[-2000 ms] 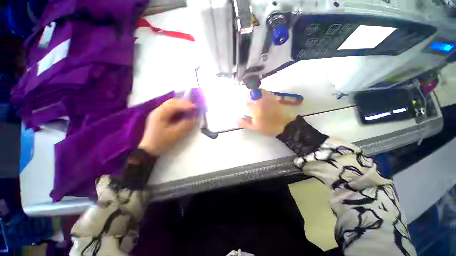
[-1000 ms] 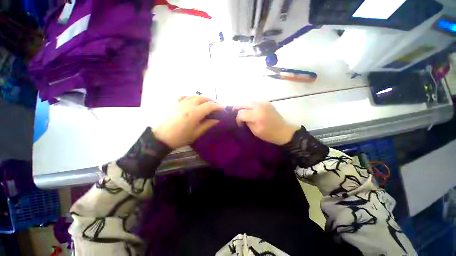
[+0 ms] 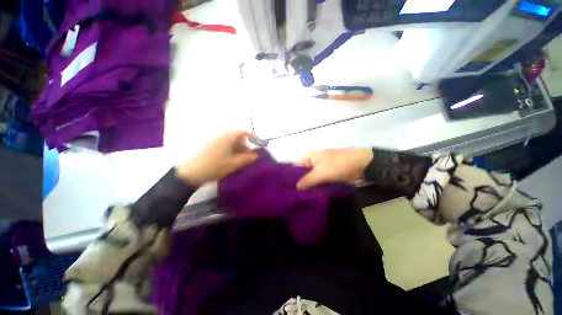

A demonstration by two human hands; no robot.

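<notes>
A purple fabric piece [image 3: 268,187] hangs between my hands over the front table edge and partly over my lap. My left hand [image 3: 220,159] grips its upper left part. My right hand [image 3: 333,168] grips its right part. Both hands are slightly blurred. The sewing machine's needle area [image 3: 280,64] glows brightly beyond my hands, with no purple cloth under it. Thread snips [image 3: 345,93] with orange and blue handles lie right of the needle.
A stack of purple cut pieces [image 3: 117,92] with white labels lies at left. A red strip [image 3: 212,27] lies behind. A black phone [image 3: 477,97] lies at right. More purple cloth [image 3: 185,271] is on my lap. A pale yellow sheet [image 3: 408,243] shows below the table edge.
The purple piece came off the table at left, was held bunched at the front edge, and now hangs more spread. My right hand has moved lower, away from the needle.
</notes>
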